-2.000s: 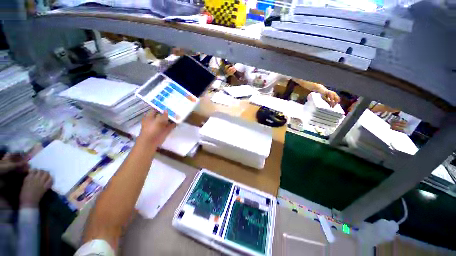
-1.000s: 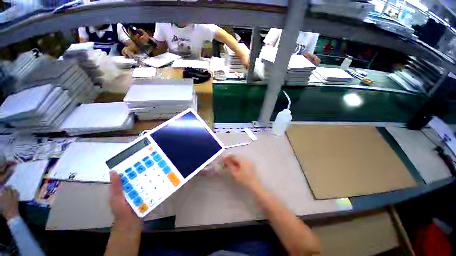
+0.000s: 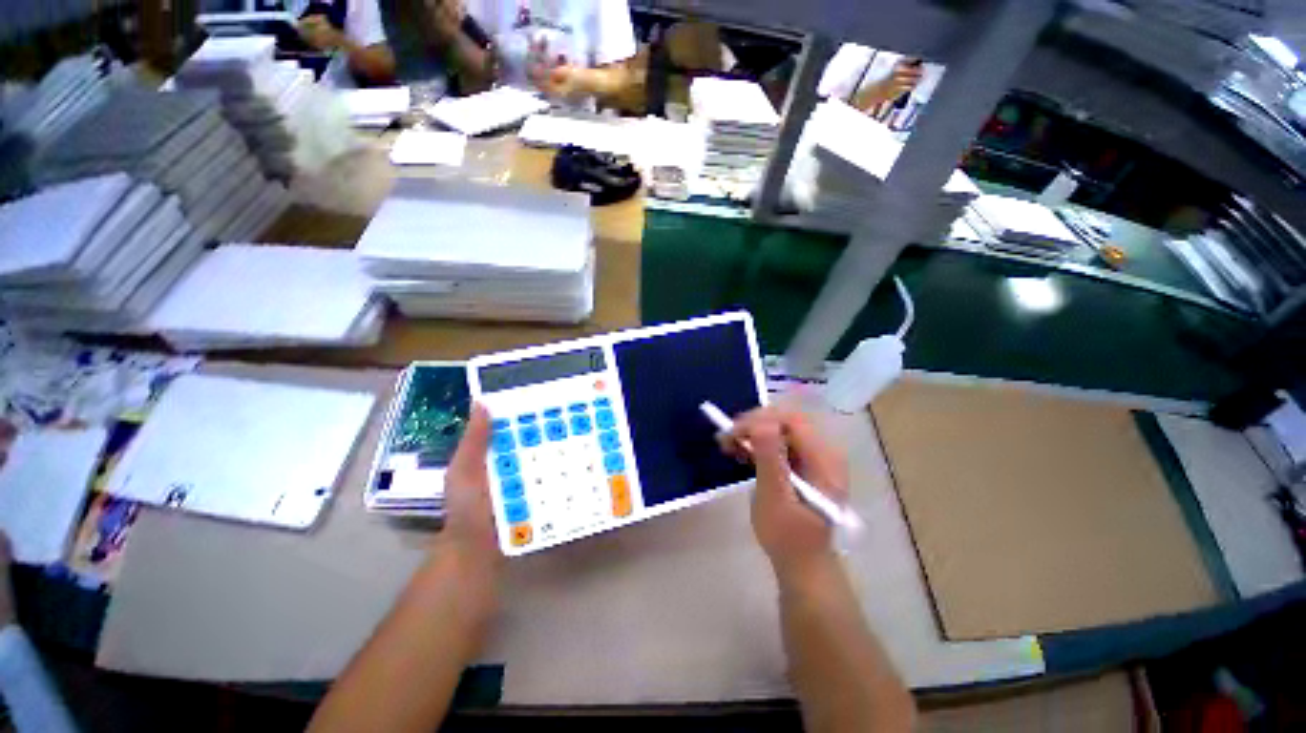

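The calculator with writing tablet (image 3: 559, 465) is held up over the bench, its keys on the left half and its dark pad on the right. My left hand (image 3: 470, 494) grips its left edge. My right hand (image 3: 788, 480) holds the white stylus (image 3: 812, 501), with one end over the dark pad; whether it touches cannot be told. Behind the calculator, an open housing with circuit boards (image 3: 430, 415) lies on the bench, partly hidden. A white panel (image 3: 241, 447) lies to its left.
Stacked white housings (image 3: 480, 236) stand behind, with more at the left. A squeeze bottle (image 3: 867, 370) stands by the post. A tan cardboard sheet (image 3: 1053, 501) lies on the right. Co-workers are across the line; a sleeve (image 3: 29, 687) shows at lower left.
The calculator has moved right and turned more level. My right hand has come to its dark pad and now clearly holds the stylus. The view has shifted, and the open housing shows behind the calculator.
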